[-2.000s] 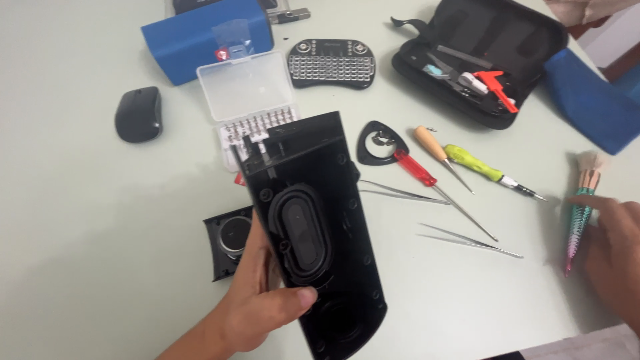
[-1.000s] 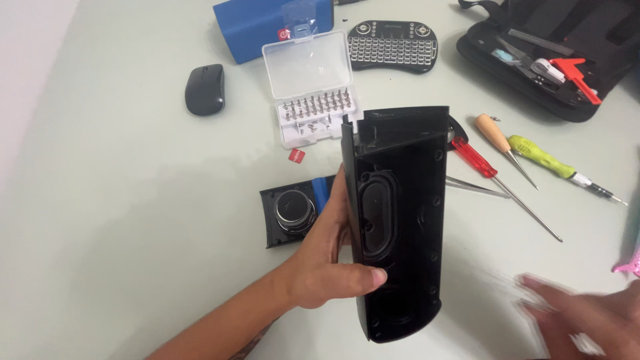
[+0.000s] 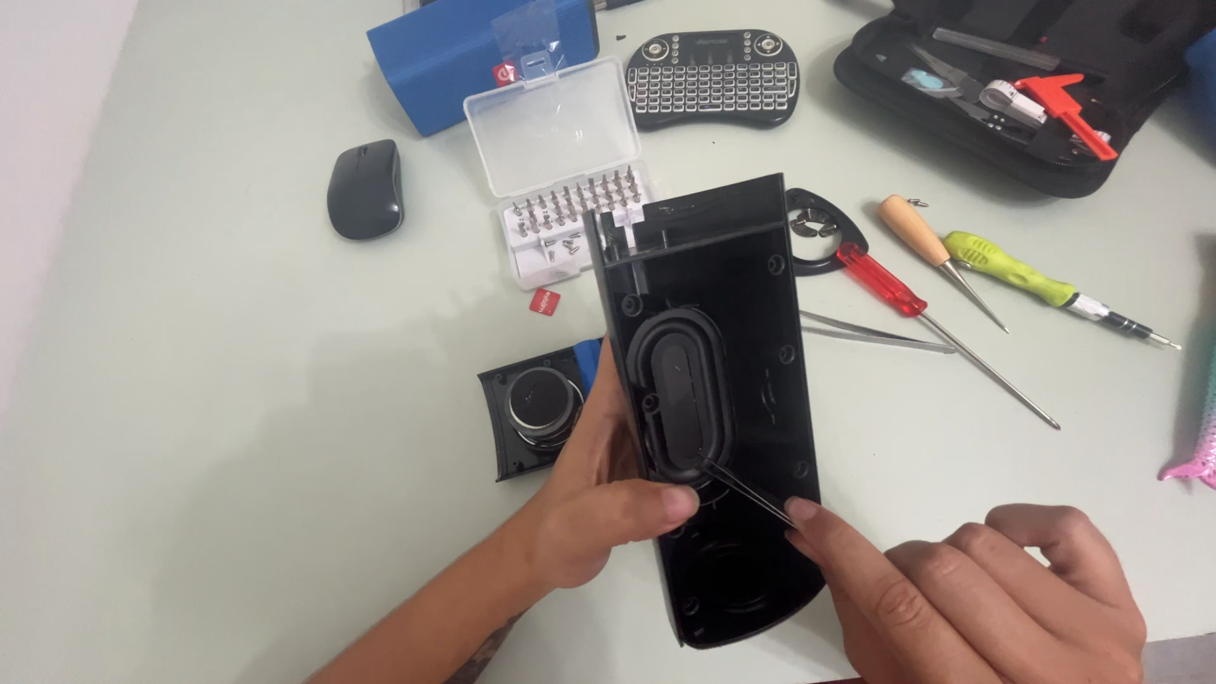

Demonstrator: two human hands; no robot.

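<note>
My left hand (image 3: 608, 518) grips a black plastic speaker housing (image 3: 750, 380) by its left side, the thumb over its inner face and the fingers hidden behind. An oval passive radiator (image 3: 682, 399) is set in the housing. Thin metal tweezers (image 3: 750, 494) are pinched between thumb and forefinger of my right hand (image 3: 950, 589), their tips at the lower end of the oval. Left of the housing, a black panel with a round speaker driver (image 3: 541, 397) lies on the table, partly behind my left hand.
Around lie a mouse (image 3: 366, 190), a blue case (image 3: 437, 71), a screwdriver bit box (image 3: 556, 228), a mini keyboard (image 3: 712, 81), a black tool case (image 3: 855, 71), an awl (image 3: 912, 228), a red-handled screwdriver (image 3: 879, 280), a green screwdriver (image 3: 1016, 271) and other tweezers (image 3: 874, 332).
My right hand has come from the right side to the housing and now holds tweezers, which lay on the table two seconds ago. My left hand still holds the housing. The view has shifted.
</note>
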